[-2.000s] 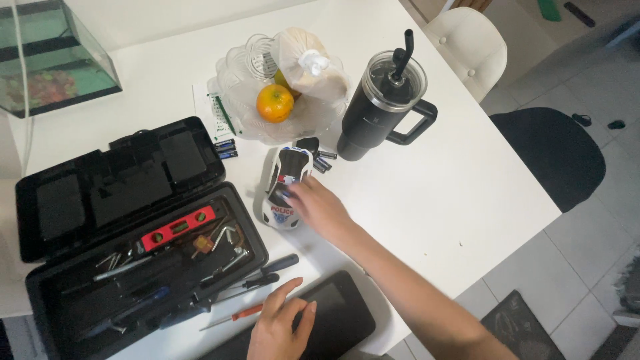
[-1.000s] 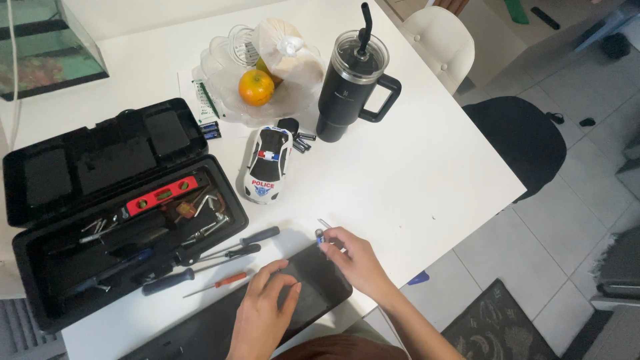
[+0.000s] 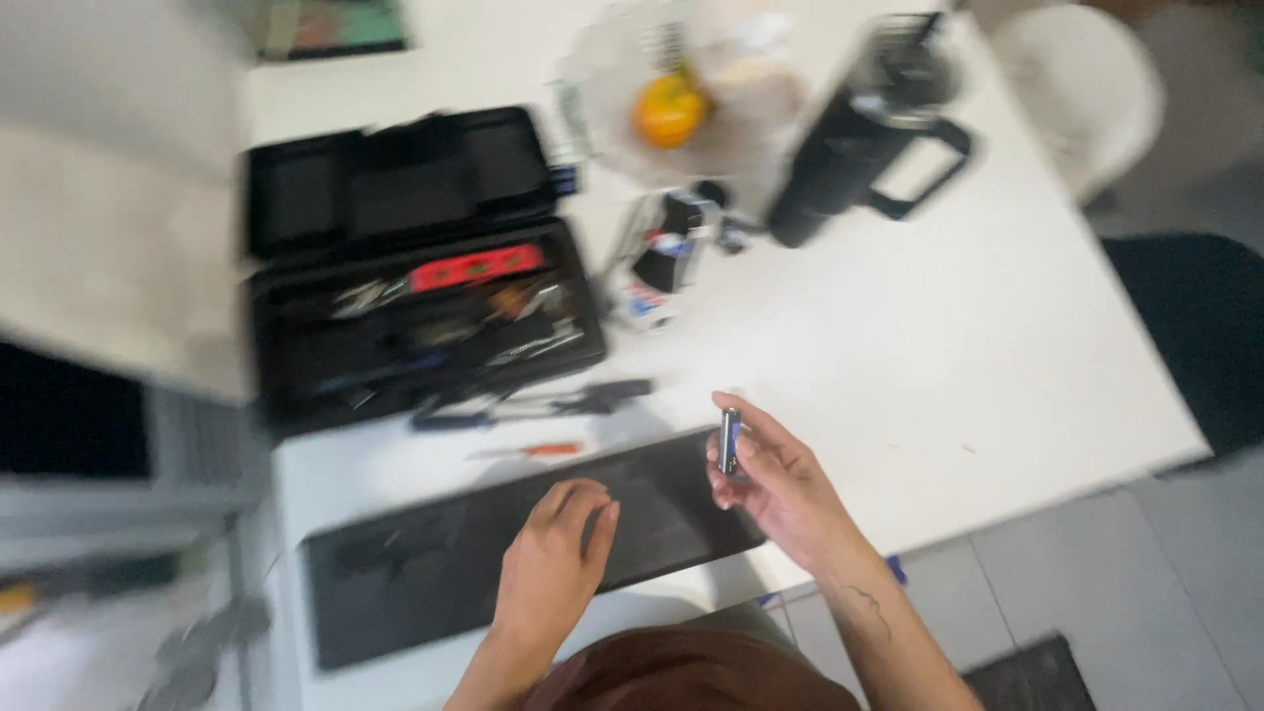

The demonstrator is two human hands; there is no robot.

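Observation:
A small cylindrical battery (image 3: 730, 441) stands upright between the thumb and fingers of my right hand (image 3: 775, 479), above the right end of a long dark tray-like panel (image 3: 425, 583). My left hand (image 3: 561, 553) hovers over the middle of that panel, fingers curled loosely and holding nothing I can see. Beyond the hands, a white and black toy police car (image 3: 660, 259) rests on the white table. Small dark items, blurred, lie by the car's far end. An orange-handled screwdriver (image 3: 553, 449) and several dark-handled tools (image 3: 617, 395) lie between the toolbox and the panel.
An open black toolbox (image 3: 425, 346) holding a red spirit level (image 3: 476, 268) is at the left. At the back are a clear dish with an orange fruit (image 3: 670, 111) and a black tumbler (image 3: 869, 128) with handle and straw. A white chair (image 3: 1076, 94) stands past the table (image 3: 948, 375).
Two seconds ago my right hand was at the toy car; it then came back over the dark panel, and now it holds the battery up. The view has shifted and blurred.

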